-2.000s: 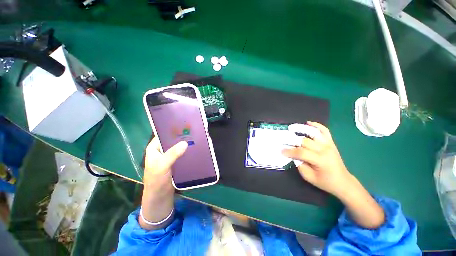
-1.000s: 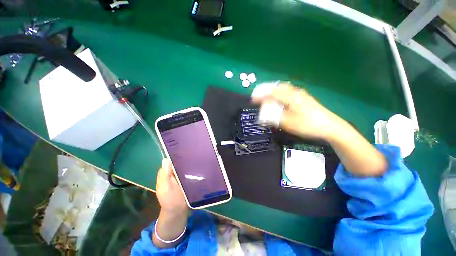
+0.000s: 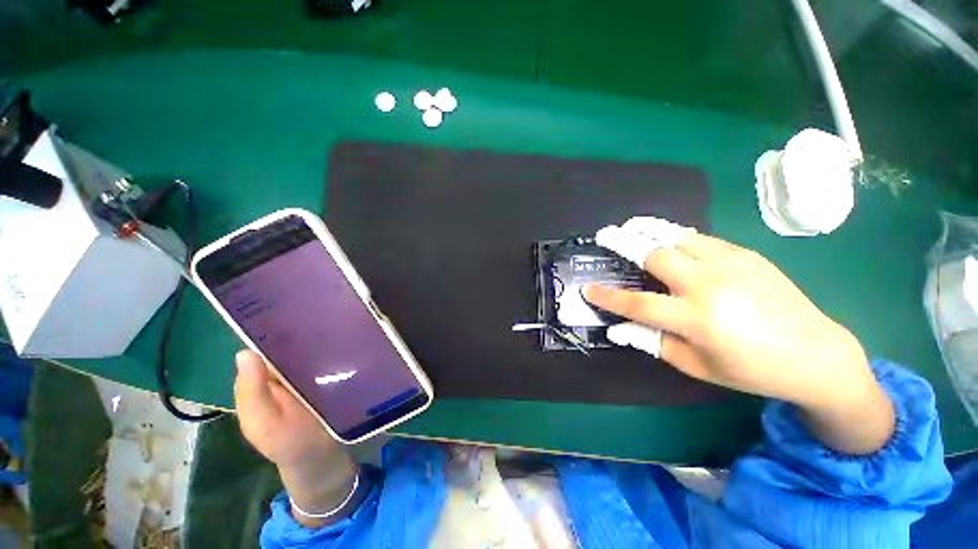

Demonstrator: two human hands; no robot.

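My left hand (image 3: 281,424) holds a smartphone (image 3: 313,327) with a white-edged case and purple-looking screen, tilted over the bench's near left edge. My right hand (image 3: 729,311) has white finger cots on several fingertips. It grips a black electronic unit (image 3: 571,261) lying on the black mat (image 3: 429,257), with one bare finger on its face. A white patch shows on the unit, and a short pale lead (image 3: 528,327) sticks out at its left. The unit's right part is hidden under my fingers.
A white box (image 3: 80,257) with a red fitting and black cable stands left. Several white discs (image 3: 432,116) lie beyond the mat. A white round stack (image 3: 812,182) sits right, beside a slanted white bar (image 3: 831,80). A clear bag (image 3: 954,311) is far right.
My right hand has moved from above the dark unit onto it, further right on the mat. The separate white-faced board no longer shows by itself. The phone is more tilted and further left.
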